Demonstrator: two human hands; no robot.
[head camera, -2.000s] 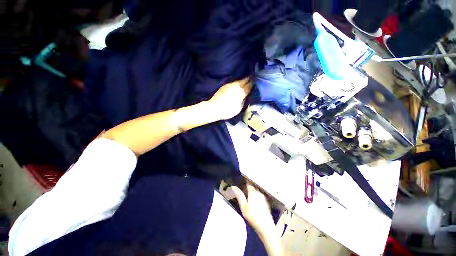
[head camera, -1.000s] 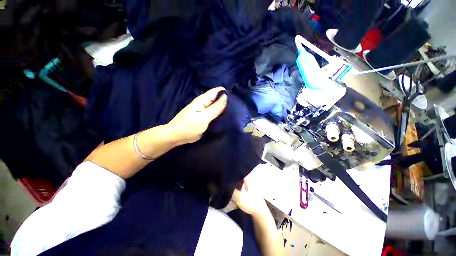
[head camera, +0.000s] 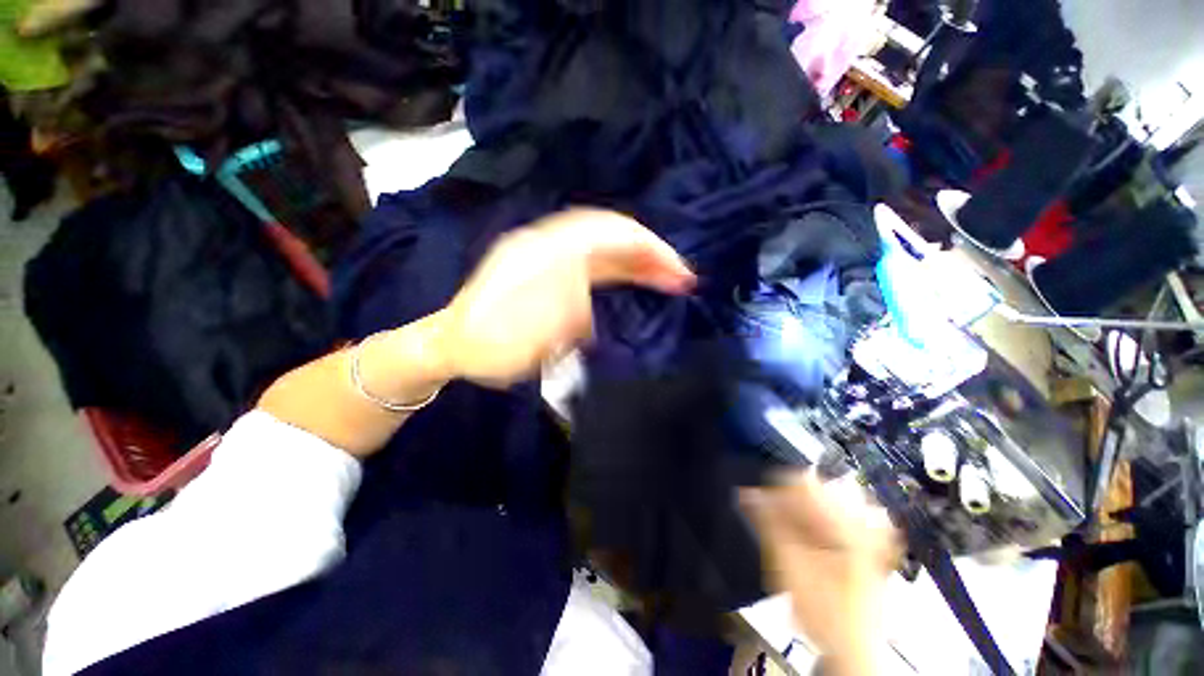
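A dark garment piece (head camera: 667, 489) hangs between my hands in front of the sewing machine (head camera: 1017, 482). My left hand (head camera: 528, 297) is raised over the cloth, fingers bent and pointing right; whether it pinches the cloth cannot be told. My right hand (head camera: 825, 568) is blurred, at the right edge of the piece, over the white table (head camera: 1023, 594); its fingers are unclear. A lit blue cloth part (head camera: 799, 337) lies beside the needle area. A black strip (head camera: 957, 601) runs diagonally down from the machine across the table.
Dark cloth is heaped behind the hands (head camera: 634, 93) and at left (head camera: 172, 284), over a red basket (head camera: 145, 456). A teal plastic item (head camera: 258, 172) stands upper left. Scissors (head camera: 1122, 370) and black cones (head camera: 1036, 172) are at right.
My right hand has moved up and right from below the table edge to the machine front. The dark piece is now raised and spread between the hands. The view has shifted.
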